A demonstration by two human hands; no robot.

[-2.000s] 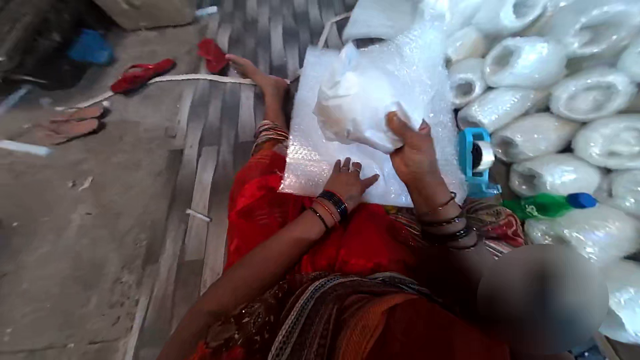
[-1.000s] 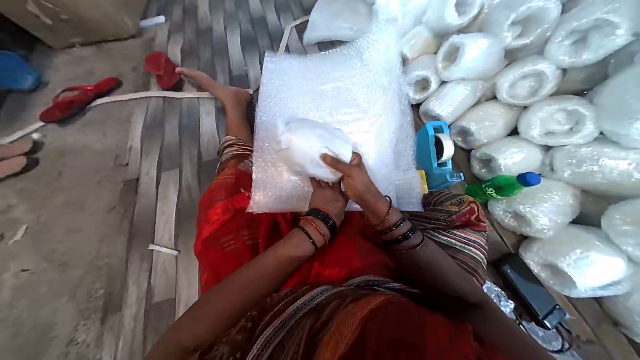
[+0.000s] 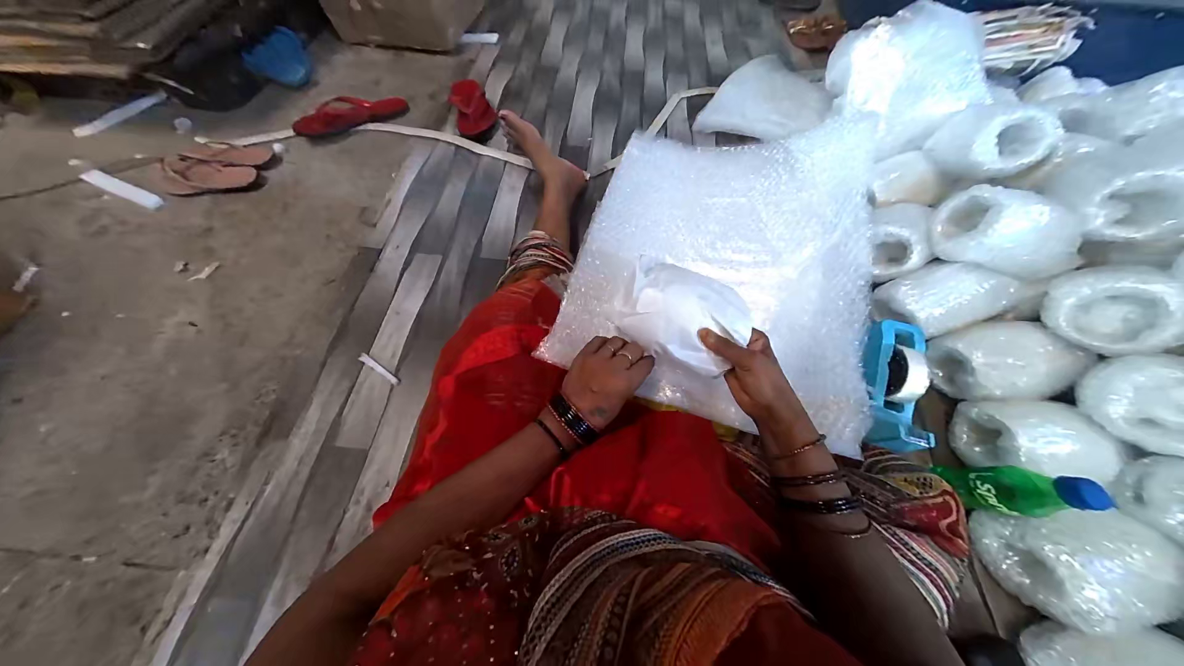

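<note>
A rounded bundle in white wrapping point(image 3: 680, 310) lies on a stack of bubble wrap sheets point(image 3: 740, 203) across my lap. My right hand point(image 3: 754, 370) grips the bundle's lower right edge, thumb on top. At the bundle's lower left, my left hand point(image 3: 608, 375) rests with curled fingers at the near edge of the bubble wrap; whether it pinches anything is hidden. What is inside the white wrapping does not show.
A blue tape dispenser point(image 3: 893, 384) stands right of the sheets, beside a green plastic bottle point(image 3: 1013, 490). Many bubble-wrapped bundles point(image 3: 1008, 231) are piled along the right. Red slippers point(image 3: 347, 116) and brown sandals point(image 3: 217, 168) lie at the upper left.
Two seconds ago my right hand held the bundle raised above the sheets; now the bundle rests on them. Since one second ago my left hand has moved left, apart from my right hand.
</note>
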